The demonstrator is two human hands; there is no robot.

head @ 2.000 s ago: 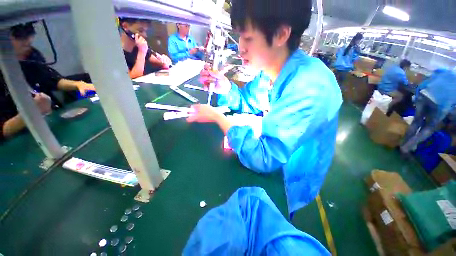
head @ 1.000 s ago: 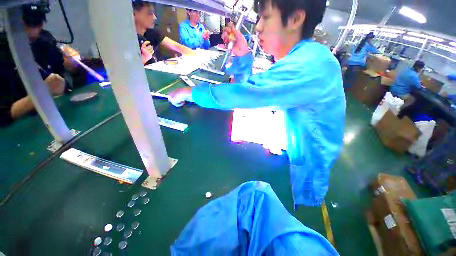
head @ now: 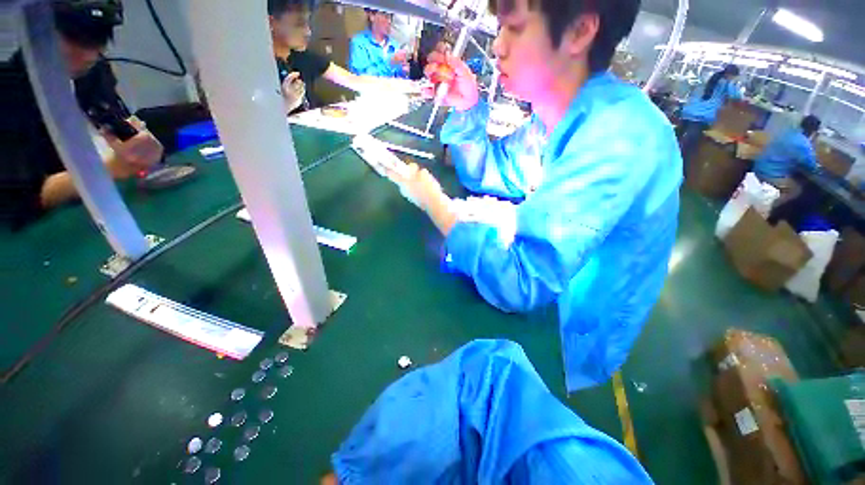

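Small round silver-grey discs (head: 238, 418) lie in slanting rows on the green surface at the lower left. A lone pale disc or part (head: 405, 362) lies to their right. A white housing (head: 185, 322) lies flat beyond the rows, left of the post's foot. My blue sleeve (head: 474, 412), which looks like the right one, fills the bottom centre. A tiny skin-toned sliver shows at its cuff on the bottom edge. The hand itself is cut off. My left hand is not in view.
Grey-white posts (head: 261, 180) stand on foot plates on the green surface (head: 370, 303). A dark cable (head: 175, 244) crosses it. A neighbouring worker (head: 588, 208) in blue holds a white housing and a slim tool. Another housing (head: 336, 239) lies behind the post. Cartons (head: 754, 398) stand at right.
The view has shifted slightly. The neighbour reached out to the left, then drew that hand back and now holds a white housing up. My sleeve stays at the bottom centre.
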